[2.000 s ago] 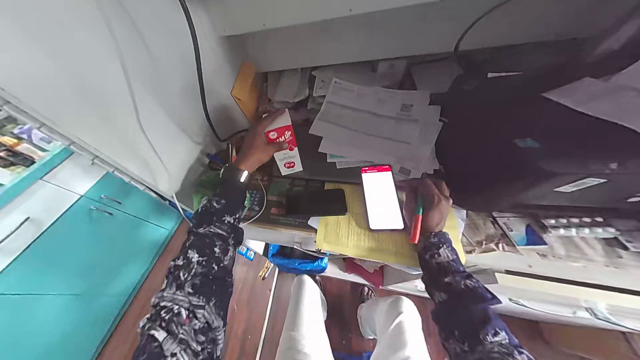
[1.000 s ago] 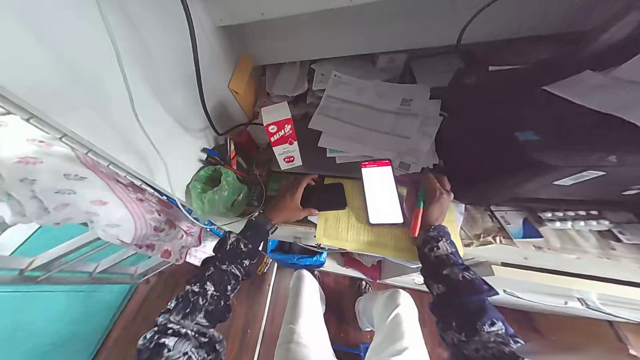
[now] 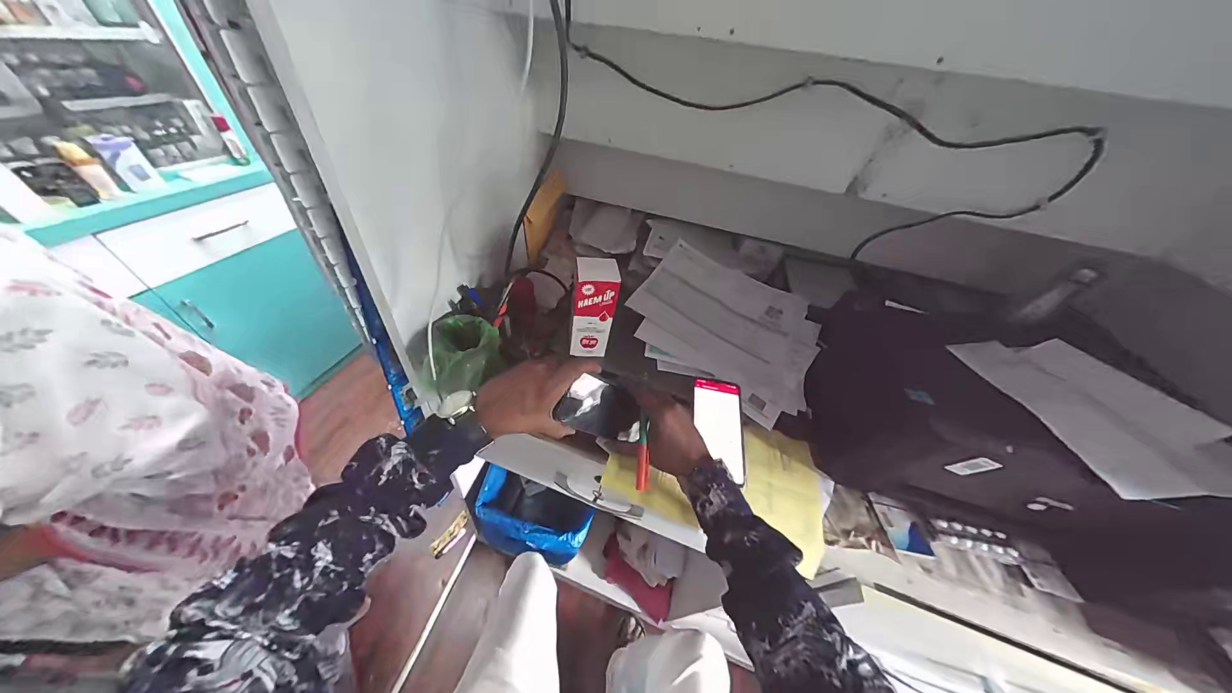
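Both of my hands hold a dark smartphone (image 3: 608, 412) above the desk's front edge. My left hand (image 3: 527, 397) grips its left end. My right hand (image 3: 672, 433) is at its right end, with a red and green pen (image 3: 643, 460) also held in it, pointing down. Just right of my right hand a second phone (image 3: 719, 423) with a lit white screen and red top bar lies on yellow paper (image 3: 789, 481). A red and white Haem Up carton (image 3: 595, 306) stands behind my hands. Printed sheets (image 3: 727, 322) lie to its right.
A green plastic bag (image 3: 462, 351) and pens are at the left wall. A black bag (image 3: 895, 414) with paper on it fills the right side. Below the desk edge is a blue-lined bin (image 3: 529, 515). A person in patterned clothing (image 3: 125, 404) is at the left.
My left hand was at the carton, then went to the dark phone, which is now lifted. My right hand has moved left from beside the lit phone to the dark one. The view has shifted.
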